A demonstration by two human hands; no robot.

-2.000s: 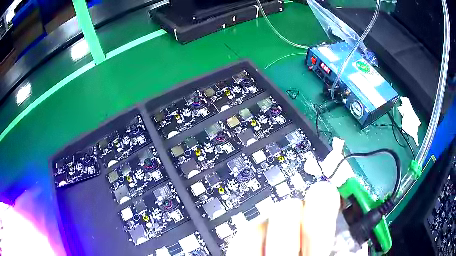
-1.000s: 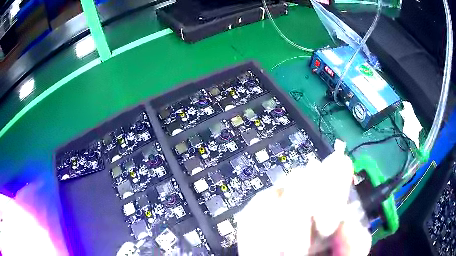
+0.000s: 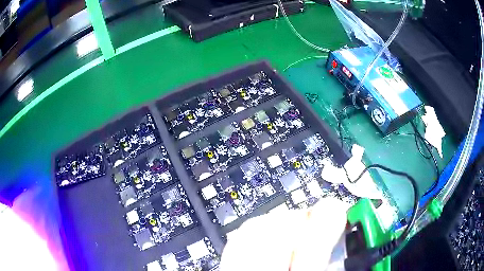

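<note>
A black tray [image 3: 175, 153] holds many alike dark circuit boards [image 3: 233, 193] with silver squares and small yellow dots, in two blocks of pockets. My right hand [image 3: 286, 235], overexposed and cut off by the bottom edge, is over the tray's lower right part. It is closed around a corded hand tool with a black body [image 3: 361, 249] and a bright green part [image 3: 371, 222]. The tool's tip is hidden. My left hand is not recognizable; only white and pink glare shows at the lower left.
A blue controller box [image 3: 377, 87] with cables stands behind the tray at right, beside a crumpled white scrap [image 3: 433, 129]. A clear hose [image 3: 472, 132] hangs at far right. Black stacked trays [image 3: 228, 24] lie at the back, and a green post [image 3: 100, 29] stands at left.
My right hand and the tool have moved left and down since one second ago. The tool's cable now forms a raised loop. The tray and blue box stay in place.
</note>
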